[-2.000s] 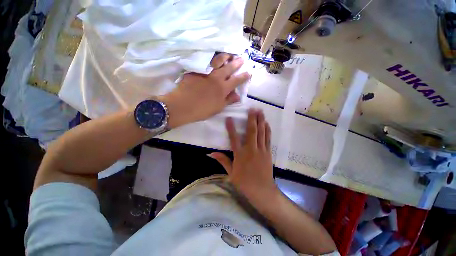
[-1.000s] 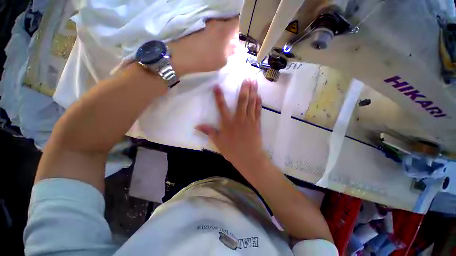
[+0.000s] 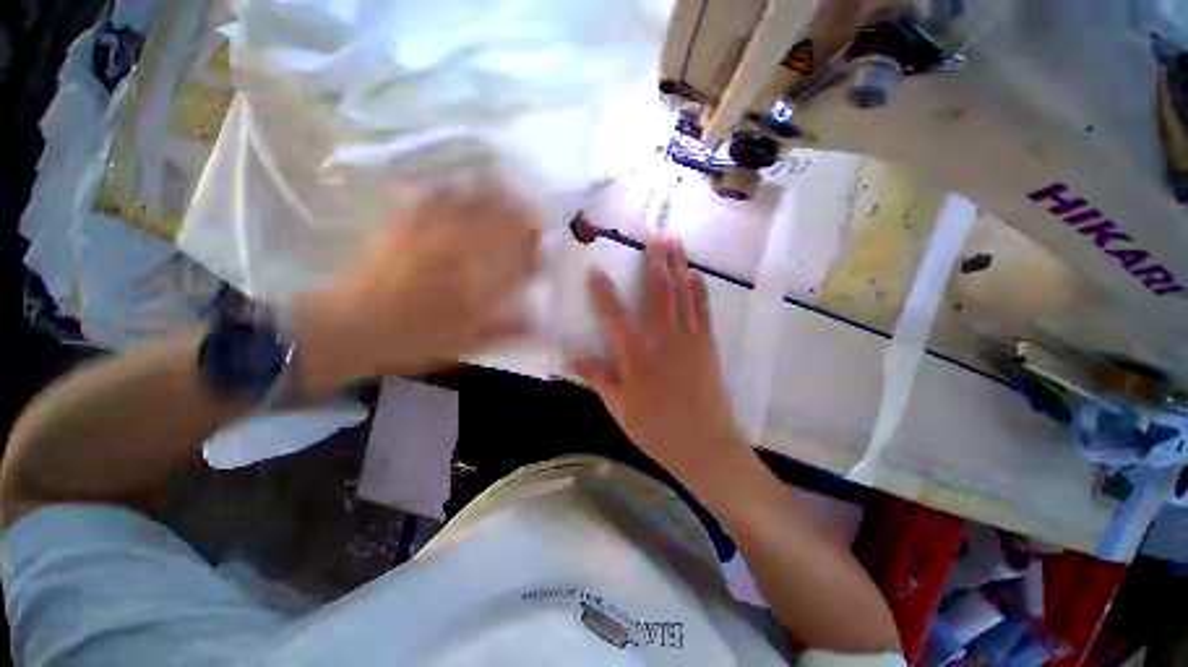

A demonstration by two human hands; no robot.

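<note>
A large white garment piece (image 3: 430, 91) lies bunched left of the needle, its upper part washed out by the lamp. My left hand (image 3: 456, 274) is blurred and lies over the garment's lower edge; whether its fingers grip the cloth cannot be told. My right hand (image 3: 658, 352) rests on the machine bed, fingers spread and pointing at the presser foot (image 3: 704, 154), holding nothing visible. The cream sewing machine (image 3: 1003, 143) with purple lettering stands at the right. Two narrow white strips lie on the bed, one (image 3: 912, 339) further right, one (image 3: 771, 300) nearer my right hand.
More white cloth (image 3: 111, 222) hangs at the far left. A red crate (image 3: 919, 560) with scraps is under the table at right. Pale blue cloth (image 3: 1127, 437) sits at the machine's right end. A pale rectangular piece (image 3: 410, 443) is below the table edge.
My left hand has moved left and towards me, away from the needle, and the garment edge has shifted left, baring the bed. My right hand has moved slightly right and down.
</note>
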